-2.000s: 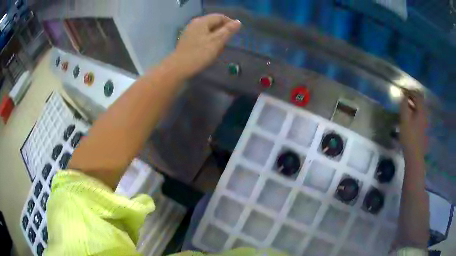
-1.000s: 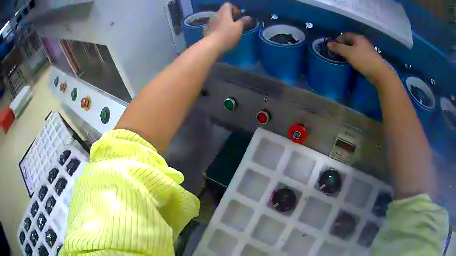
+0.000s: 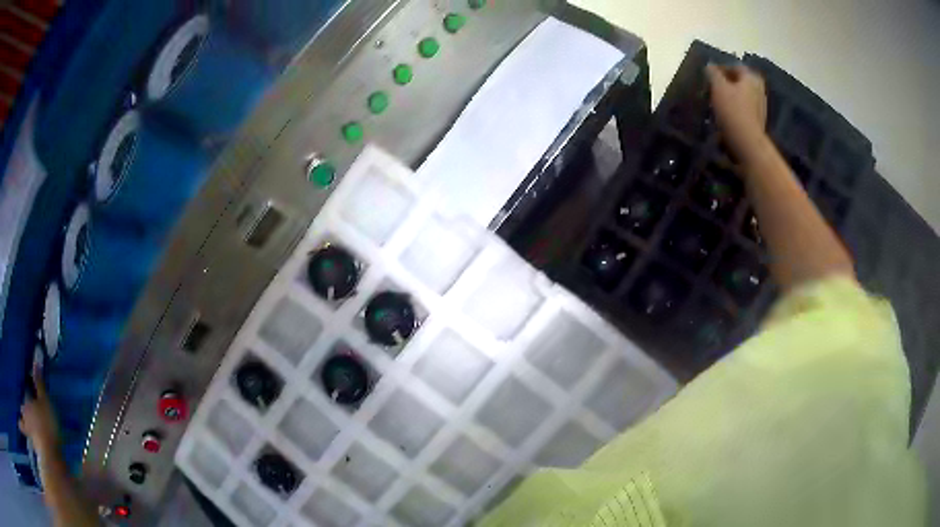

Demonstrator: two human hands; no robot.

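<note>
My right hand [image 3: 738, 95] is over the far edge of the black tray [image 3: 809, 132], fingers bent down; whether it holds a part is hidden. Several round black parts [image 3: 605, 259] sit in the black tray's pockets. My left hand [image 3: 39, 414] is small and blurred at the left edge, by the blue stations; I cannot tell what its fingers hold. The white foam tray [image 3: 454, 365] lies tilted against the control panel. Several round black modules [image 3: 335, 271] sit in its left part; many of its pockets are empty.
The metal control panel [image 3: 232, 190] runs diagonally, with green buttons [image 3: 354, 132] and a larger red knob [image 3: 172, 406]. Blue stations with white rims [image 3: 119, 156] stand beyond it. A white sheet [image 3: 526, 113] lies between panel and black tray.
The view has swung to the right. My right hand has left the blue station and is now at the black tray. My left hand remains by the stations, now at the picture's edge.
</note>
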